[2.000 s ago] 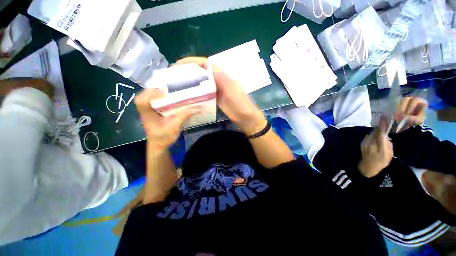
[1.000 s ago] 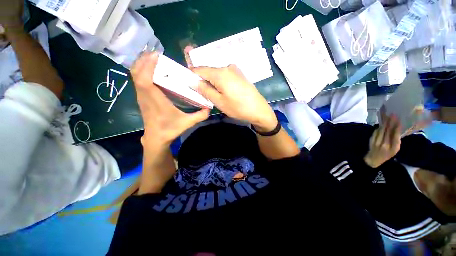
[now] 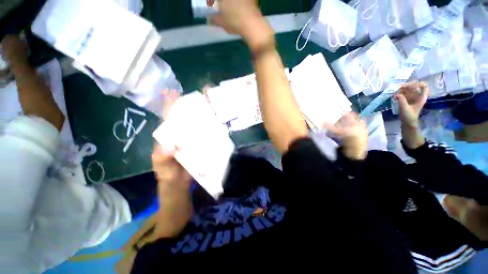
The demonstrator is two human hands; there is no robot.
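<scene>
My left hand holds a white retail box, tilted, with its broad face towards me. Fingertips show at its upper left edge; its inside is hidden. My right hand is at the top edge of the picture, arm stretched across the bench. Its fingers are blurred beside a small white thing cut off by the edge; I cannot tell if they hold it. Flat white box blanks lie on the green bench beyond the held box, partly behind my right forearm. More fanned blanks lie to their right.
White boxes are stacked at upper left. White sticks and a cable ring lie on the bench. Boxes with white cables and a pale strip are at right. A person in white sits left; another in black reaches in at right.
My right hand has left the box and moved up to the far side of the bench. The held box has turned to show its broad face. The right neighbour's hand has moved to the fanned blanks.
</scene>
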